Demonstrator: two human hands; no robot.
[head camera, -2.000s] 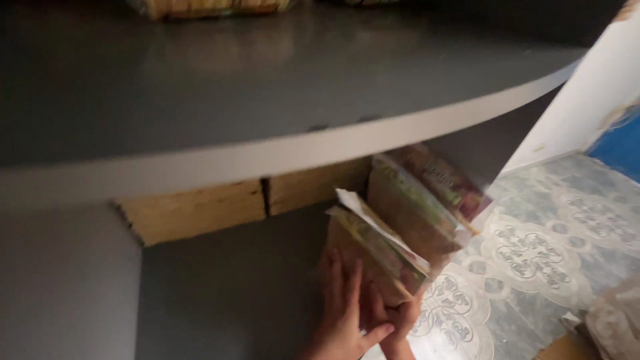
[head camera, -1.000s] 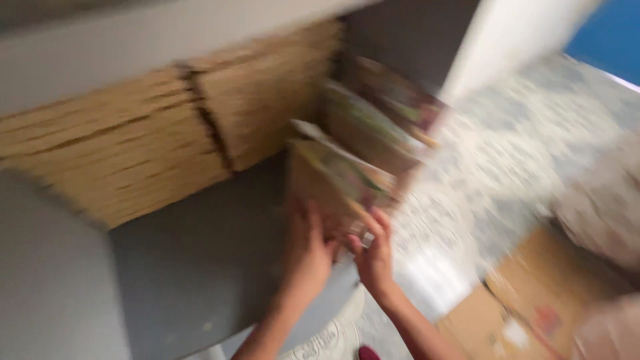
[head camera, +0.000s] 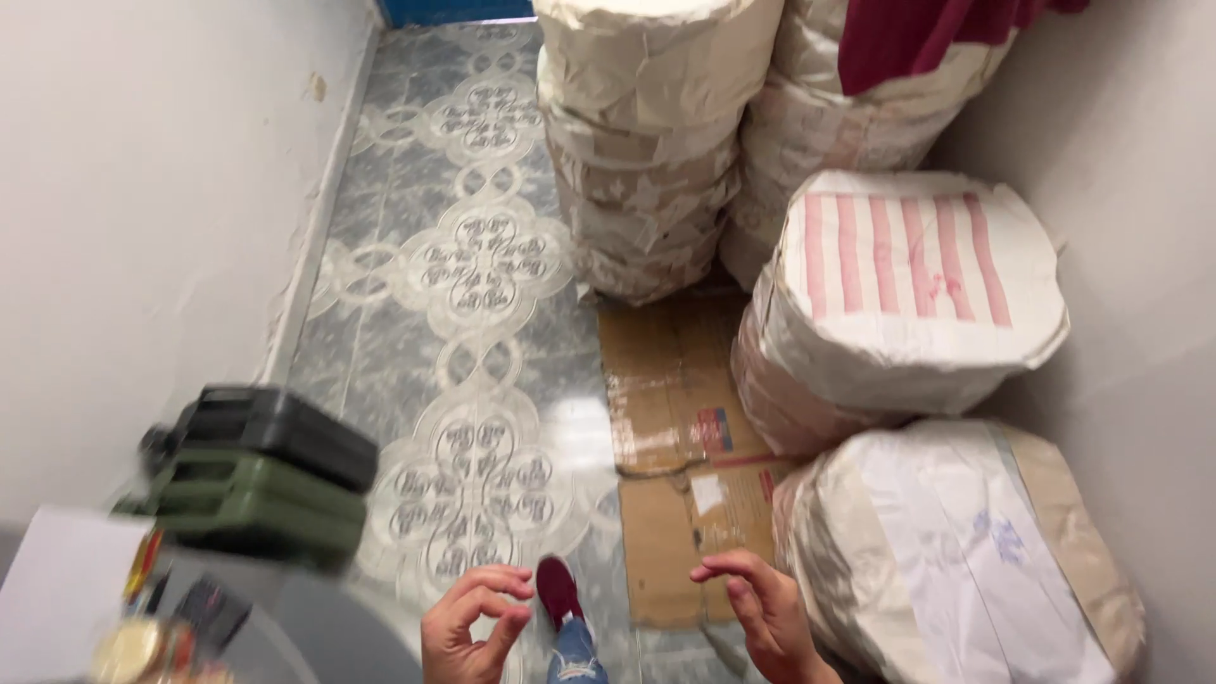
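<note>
Both hands hang in the air above the floor at the bottom of the head view. My left hand (head camera: 477, 622) has its fingers curled and apart, with nothing between them. To the right, my right hand (head camera: 768, 613) also holds nothing, its thumb and fingers spread, over the near end of a flattened cardboard sheet (head camera: 655, 551). The right hand is nearest to a paper-wrapped bale (head camera: 950, 560). Between the hands, my dark red shoe (head camera: 559, 591) stands on the tiled floor (head camera: 484, 256).
A wrapped bale with pink stripes (head camera: 902, 266) and taller wrapped stacks (head camera: 646, 142) line the right side. A dark red cloth (head camera: 902, 43) lies over one. Black and green hard cases (head camera: 252, 475) stand left, beside a grey surface (head camera: 304, 627) bearing paper (head camera: 71, 589) and a jar (head camera: 128, 651).
My hands have let go of the packets they touched in the shelf and are now apart and empty. The view has swung right, away from the shelf, to the floor and bales.
</note>
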